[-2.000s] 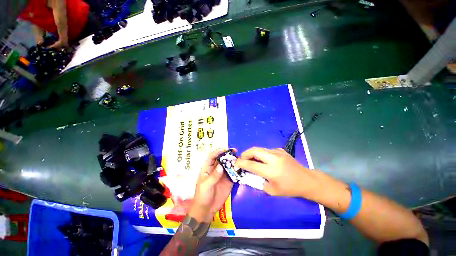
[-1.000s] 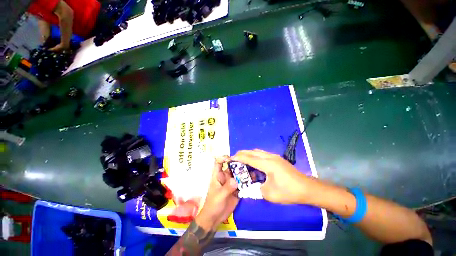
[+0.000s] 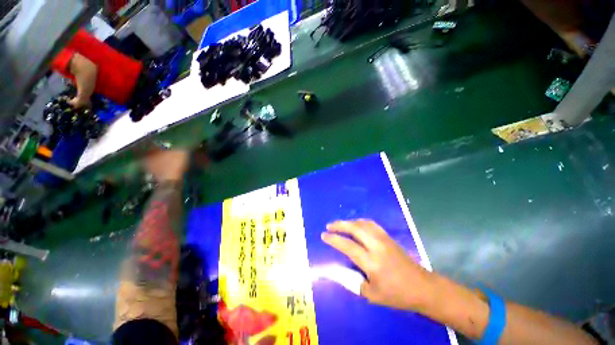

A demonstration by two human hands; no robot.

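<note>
My left arm reaches forward across the green belt. My left hand is blurred above the loose boards, and what it holds, if anything, cannot be told. My right hand is over the blue part of the printed carton, fingers apart, with no board or housing in it. A white patch shows by its fingers. Black housings are heaped at the carton's left side, partly hidden by my left forearm. A pale green board with dark leads lies on the belt beyond the carton.
A small part and another green board lie farther along the belt. Across it, black housings sit on a white sheet. A person in red works there. A grey post stands at right.
My left hand has left the carton and moved forward and left over the belt. My right hand has opened, and the board and housing have gone from between my hands. The view has shifted.
</note>
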